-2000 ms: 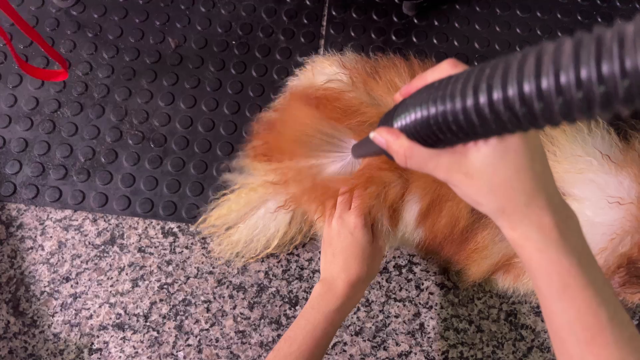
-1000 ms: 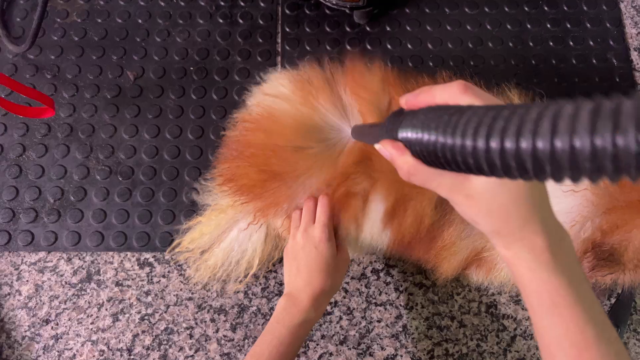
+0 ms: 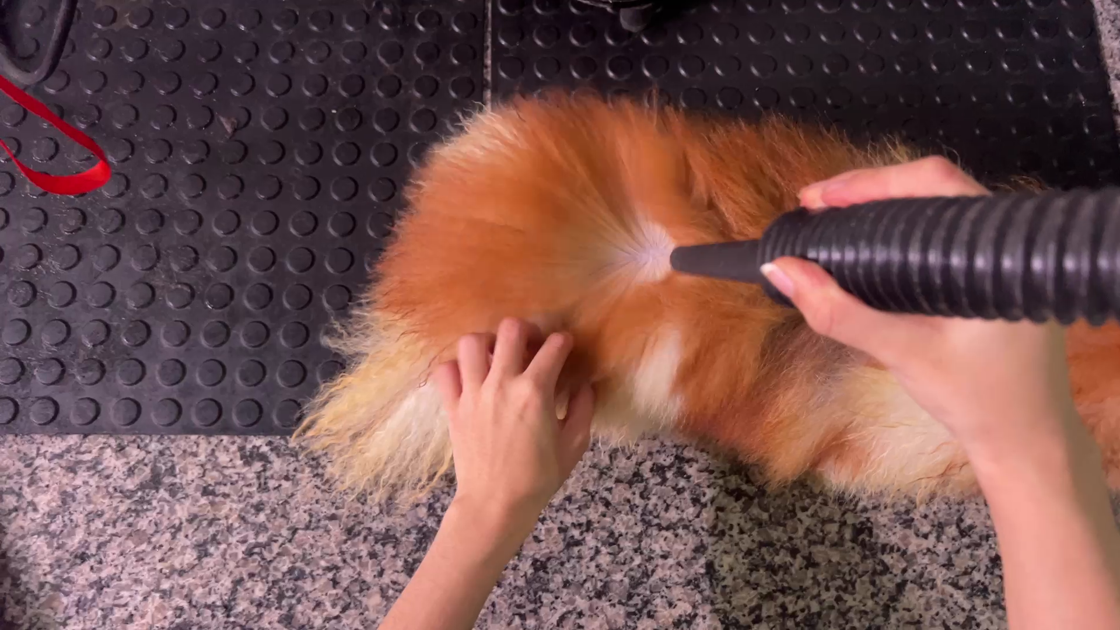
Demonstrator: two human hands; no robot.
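Observation:
An orange and cream long-haired animal, seemingly a dog [image 3: 516,227], lies across the middle and right; its head is not in view. My right hand [image 3: 927,289] grips the end of a ribbed black dryer hose [image 3: 954,254]. The hose's narrow nozzle [image 3: 717,261] points left at the coat, where the fur fans apart around a pale patch of skin. My left hand [image 3: 512,411] rests with bent, spread fingers on the lower edge of the coat, beside the cream fur at the left end. Whether those fingers pinch any fur cannot be told.
Studded black rubber mats [image 3: 175,262] lie under and behind the animal, with a seam between them. Speckled granite [image 3: 219,525] runs along the near side. A red strap loop [image 3: 74,179] and a dark cord [image 3: 44,52] are at the upper left. A dark object [image 3: 634,13] shows at the top edge.
My left hand's fingers are more bent and spread than a second ago. The parted patch of fur at the nozzle looks wider. My right hand still holds the hose. The view has shifted somewhat.

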